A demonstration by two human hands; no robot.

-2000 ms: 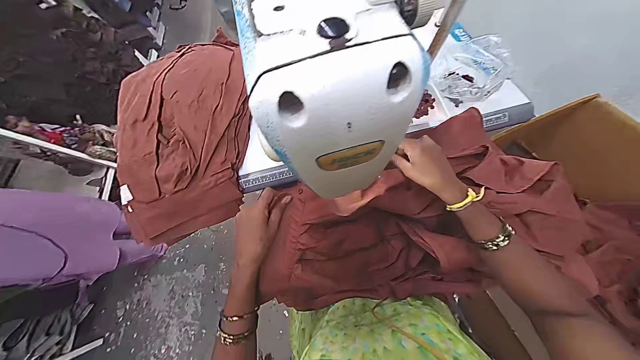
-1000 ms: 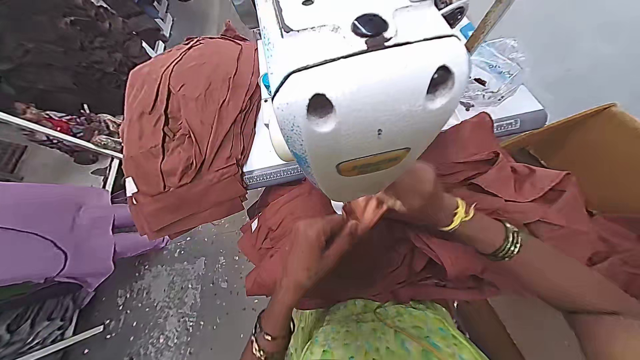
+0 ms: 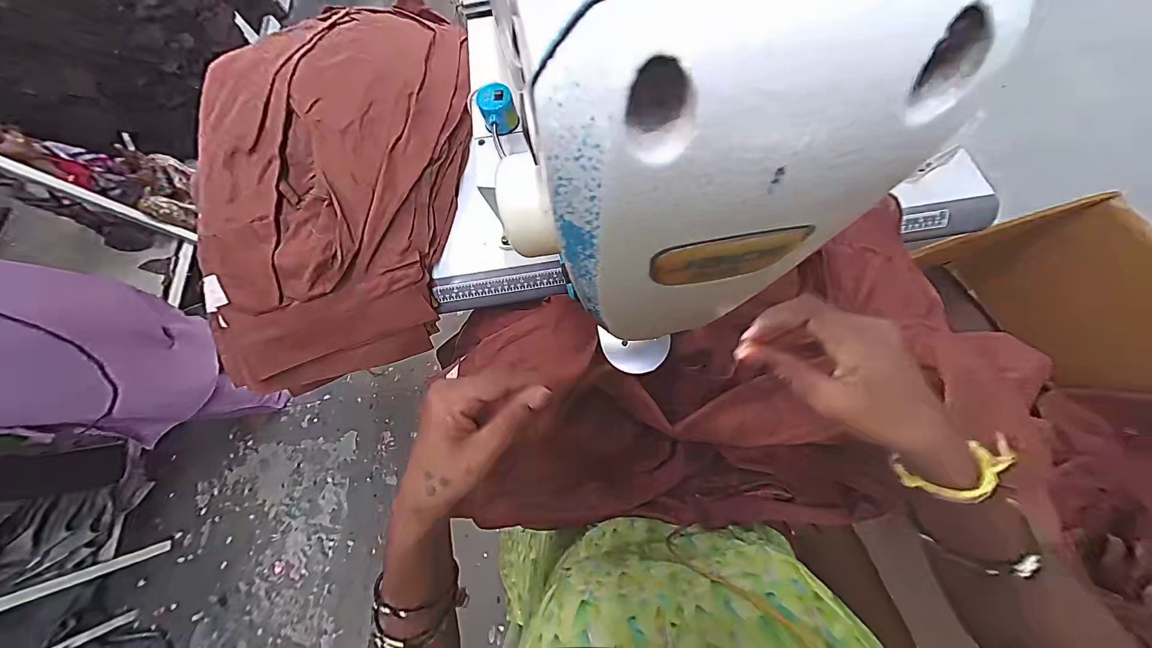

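Note:
The white head of an industrial sewing machine (image 3: pixel 720 180) fills the upper middle, with a round white disc (image 3: pixel 635 353) under its lower end. Reddish-brown fabric (image 3: pixel 576 450) lies bunched below the machine and over my lap. My left hand (image 3: pixel 477 423) rests at the left edge of this fabric, its fingers curled; whether they pinch the cloth cannot be told. To the right of the machine's lower end, my right hand (image 3: pixel 810 360) is raised over the fabric, blurred, thumb and fingertips close together. The needle area is hidden behind the machine head.
A folded stack of reddish-brown garments (image 3: pixel 333 198) lies left of the machine, partly on its bed with a printed ruler (image 3: pixel 499 286). An open cardboard box (image 3: pixel 1062 288) stands at the right. Purple fabric (image 3: pixel 90 351) hangs at the left, above the speckled floor (image 3: pixel 279 531).
My hands were together below the machine head one second ago and are now apart, the left one at the left, the right one at the right. The view has come closer to the machine.

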